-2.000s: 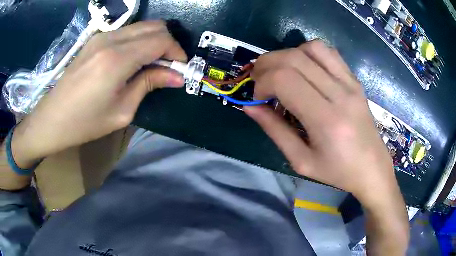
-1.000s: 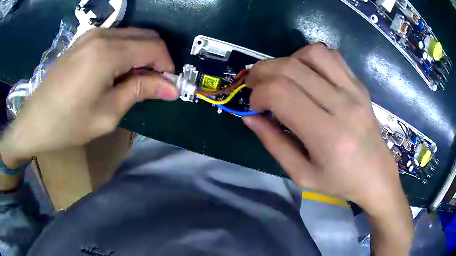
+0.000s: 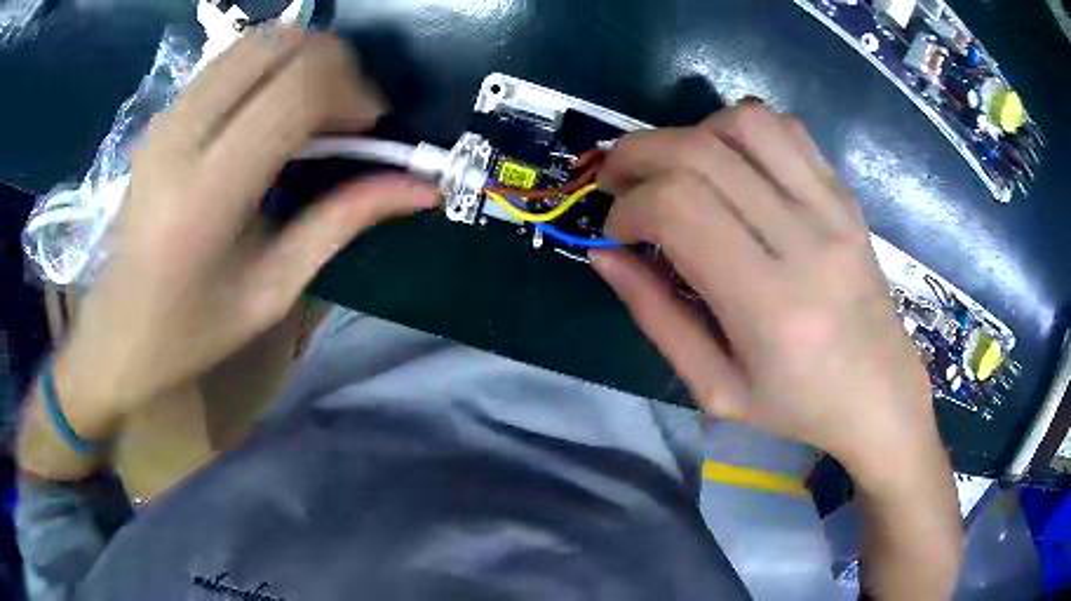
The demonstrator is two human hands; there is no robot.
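The white power strip housing [image 3: 507, 94] lies slanted on the dark mat, its middle hidden by my right hand. The white power cord [image 3: 374, 149] enters its left end through the whitish strain relief [image 3: 469, 177]. Brown, yellow and blue wires [image 3: 568, 238] run from there to under my right fingers. My left hand [image 3: 223, 200] is blurred and open around the cord, thumb tip at the strain relief, other fingers raised off the cord. My right hand [image 3: 746, 252] grips the housing across its middle, fingers on the far side and thumb on the near side.
Another open strip assembly [image 3: 922, 71] lies at the upper right. A clear plastic bag [image 3: 147, 106] and coiled cord lie at the left, with a white part [image 3: 220, 21] above. A brown cardboard box [image 3: 223, 411] stands below my left arm, beyond the mat's near edge.
My left fingers have opened and lifted off the cord, which now shows between them and the thumb. My right hand keeps its grip on the housing.
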